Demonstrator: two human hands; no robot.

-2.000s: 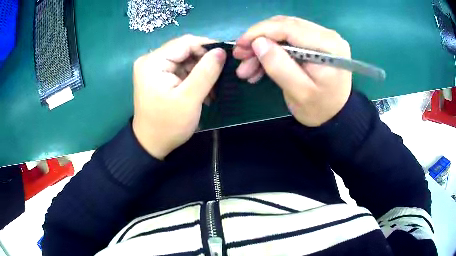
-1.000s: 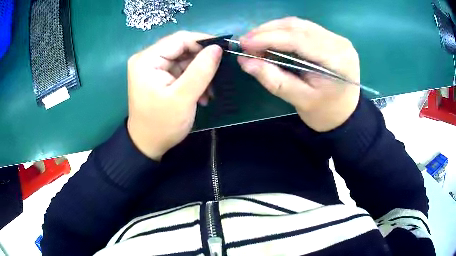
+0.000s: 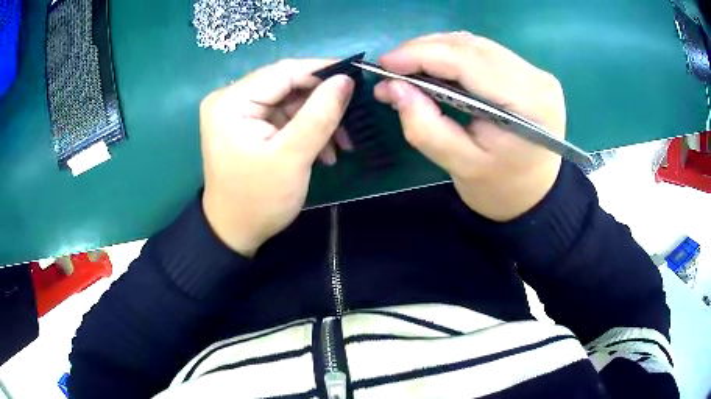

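Note:
My left hand [image 3: 269, 144] pinches a black ribbed strip [image 3: 341, 65] between thumb and fingers. Its pointed end sticks out to the upper right, and its dark ribbed length hangs below, faint against the green mat. My right hand [image 3: 487, 125] holds silver tweezers [image 3: 499, 115] like a pen. Their tip is at the strip's end, with the handle slanting down to the right over the palm. The tweezer arms look close together. Whether a tiny part is in the tip is too small to tell.
A heap of small silver parts [image 3: 238, 22] lies on the green mat [image 3: 168, 167] at the top. A mesh-like panel [image 3: 80, 78] lies left, beside a blue basket [image 3: 8, 43] at the edge. Dark pieces [image 3: 692, 39] lie far right. Red stools [image 3: 70, 282] stand below.
The tweezers have closed from spread arms to nearly together, and their tip has come against the strip's end. My right hand has lowered slightly. The hanging ribbed length shows more clearly.

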